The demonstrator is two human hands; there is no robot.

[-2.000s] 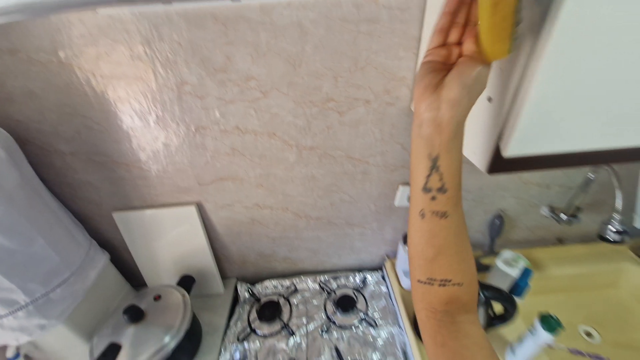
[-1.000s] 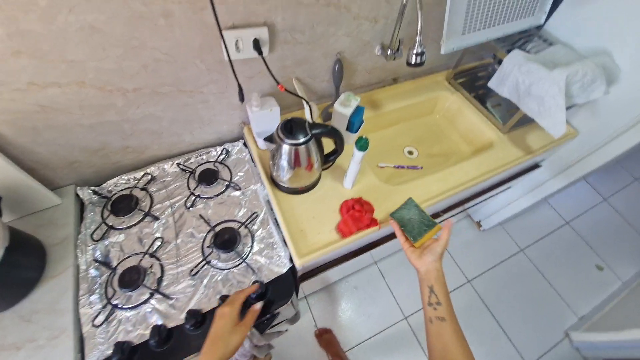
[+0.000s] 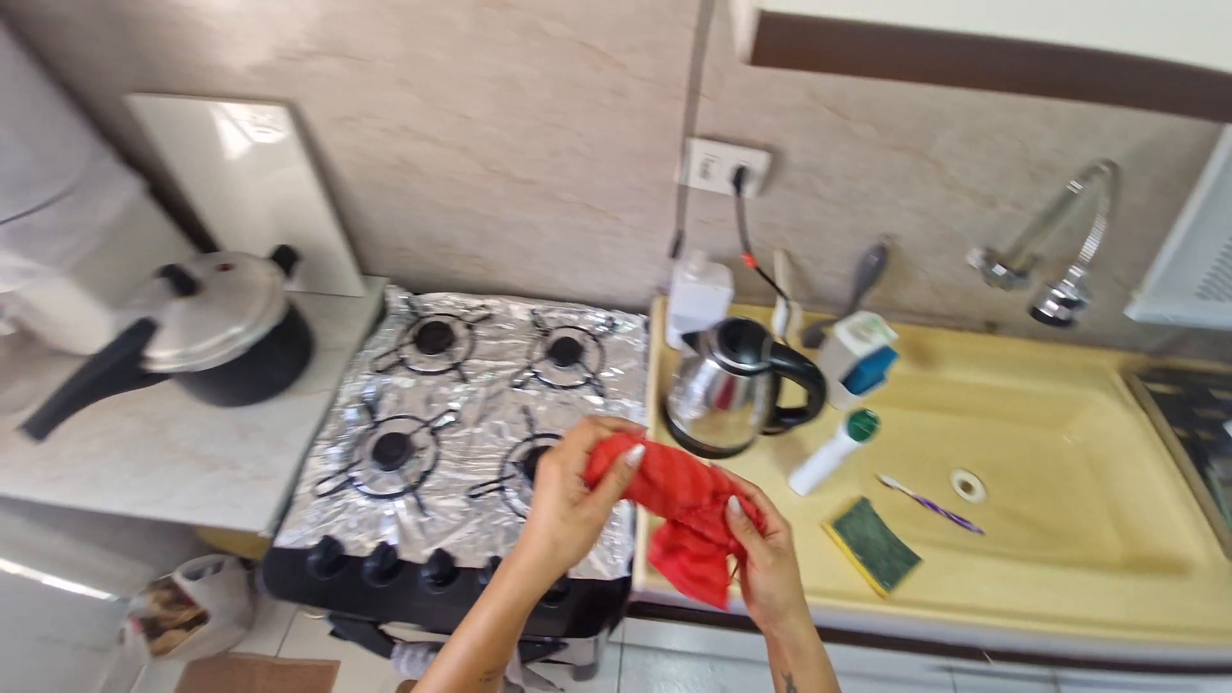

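A bunched red cloth point(image 3: 674, 486) is held up between both hands, over the gap between the stove and the sink counter. My left hand point(image 3: 576, 496) pinches its left end, thumb on top. My right hand point(image 3: 765, 549) grips the other end, and a loose flap hangs down between the hands. Behind the cloth stands a steel and glass electric kettle point(image 3: 722, 395). To the right, a green and yellow sponge point(image 3: 874, 547) lies on the yellow sink counter, near a purple and white toothbrush point(image 3: 932, 503) and a white bottle with a green cap point(image 3: 834, 452).
A foil-covered gas stove point(image 3: 481, 385) with black burner grates fills the middle. At left, a pressure cooker point(image 3: 231, 327) stands on a marble-look counter point(image 3: 87, 452). A white bottle point(image 3: 699, 298) and a dark-handled utensil point(image 3: 859, 284) are behind the kettle. The faucet point(image 3: 1049, 231) hangs over the sink.
The sponge, in my right hand one second ago, now lies on the counter. The red cloth has been lifted off the counter into both hands. My left hand has left the stove's front knobs.
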